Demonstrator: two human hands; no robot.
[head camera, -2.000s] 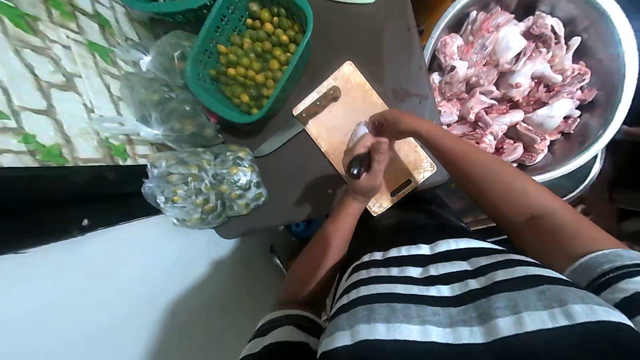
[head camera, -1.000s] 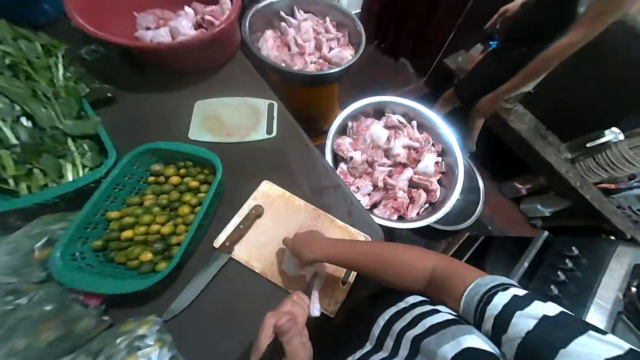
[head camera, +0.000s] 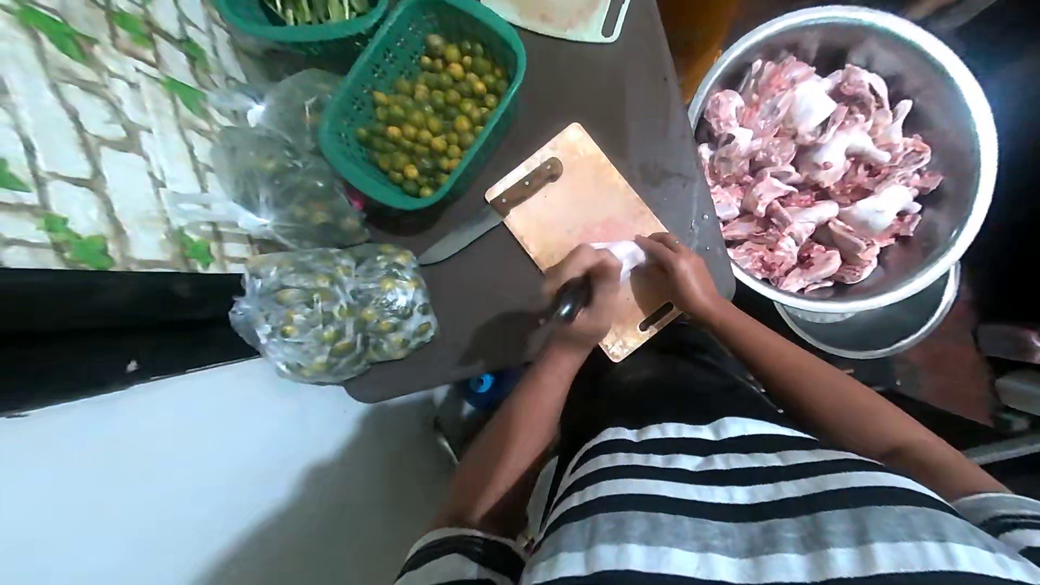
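My left hand (head camera: 587, 284) is closed round a dark handle (head camera: 574, 299), blurred, over the lower part of the wooden cutting board (head camera: 593, 191). Whatever blade it carries is hidden. Fingers of my right hand (head camera: 681, 272) hold a pale piece of raw chicken (head camera: 624, 253) on the board, close beside the left hand. A second knife (head camera: 463, 236) lies with its brown riveted handle on the board's upper left corner and its blade on the table. Raw chicken pieces (head camera: 821, 175) fill much of a large metal bowl (head camera: 979, 154) to the right.
Left of the board stand a green plastic basket (head camera: 331, 134) of small green and orange citrus fruits (head camera: 439, 114) and clear plastic bags of fruit (head camera: 337, 313). A pale cutting board (head camera: 561, 15) and a green basket of leafy greens (head camera: 301, 28) are at the top. The table corner (head camera: 366, 390) is rounded.
The view swung right and back. One second ago my left hand was by the board's lower edge; now it is over the board beside the right hand.
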